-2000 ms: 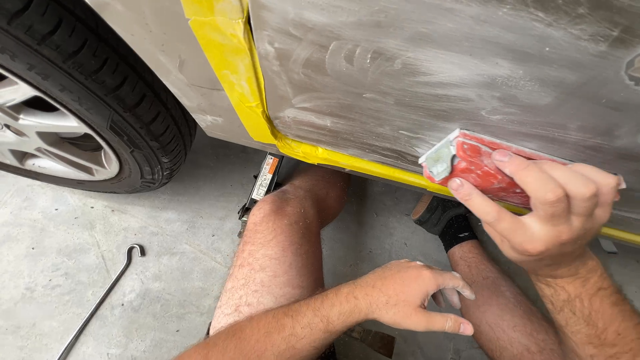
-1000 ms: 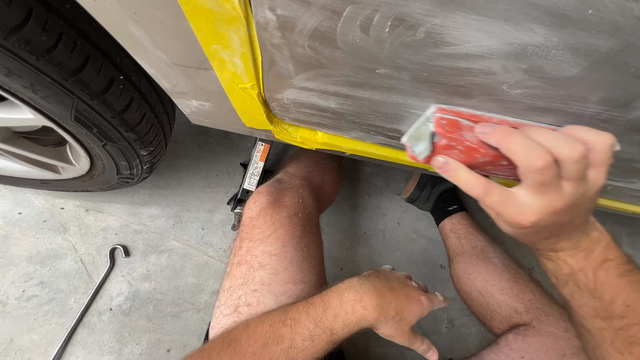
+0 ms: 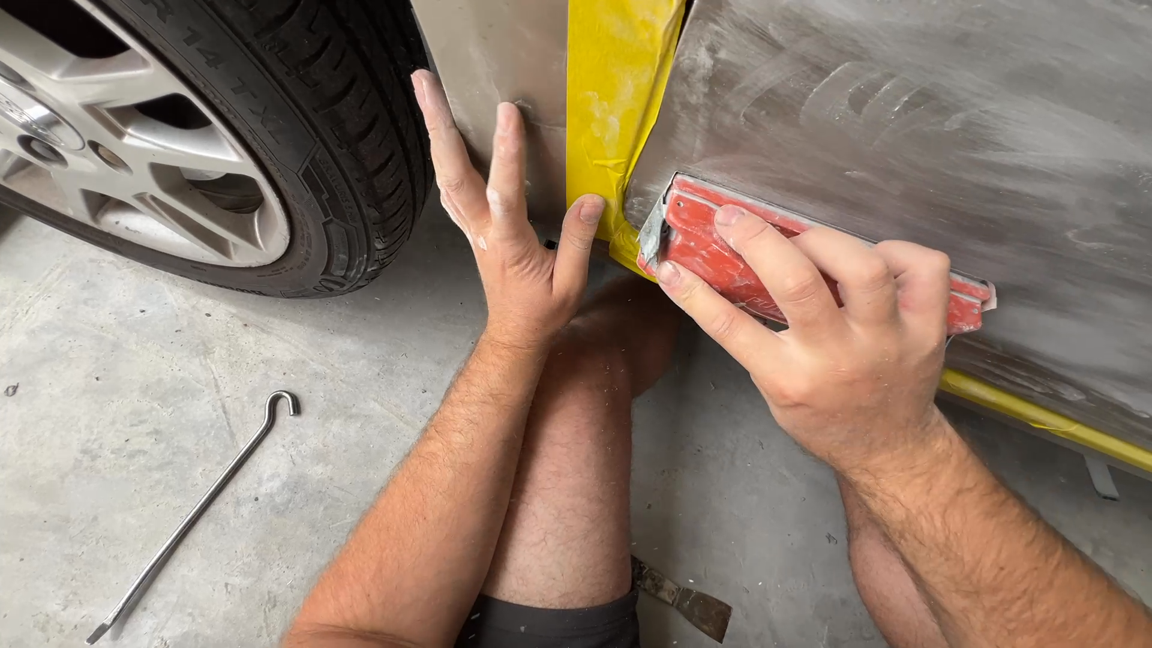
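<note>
My right hand point(image 3: 828, 333) grips a red sanding block point(image 3: 747, 261) with sandpaper clamped over its end. The block lies against the lower left corner of a dull grey, dusty car door panel point(image 3: 972, 153), beside yellow masking tape point(image 3: 616, 99) that edges the panel. My left hand point(image 3: 513, 216) holds nothing; its fingers are spread over the beige body panel point(image 3: 531, 72) between the tire and the tape. Whether the fingertips press on that panel is hard to tell.
A car tire point(image 3: 360, 144) with a silver alloy wheel point(image 3: 135, 135) stands at the upper left. A hooked metal rod point(image 3: 202, 504) lies on the concrete floor point(image 3: 342, 378). A scraper-like blade point(image 3: 697, 612) lies by my bent leg point(image 3: 576, 486). Yellow tape point(image 3: 1044, 414) runs along the door's lower edge.
My left hand has risen from over my legs to the beige panel by the tire. The sanding block, in my right hand, has moved left along the door to the taped corner.
</note>
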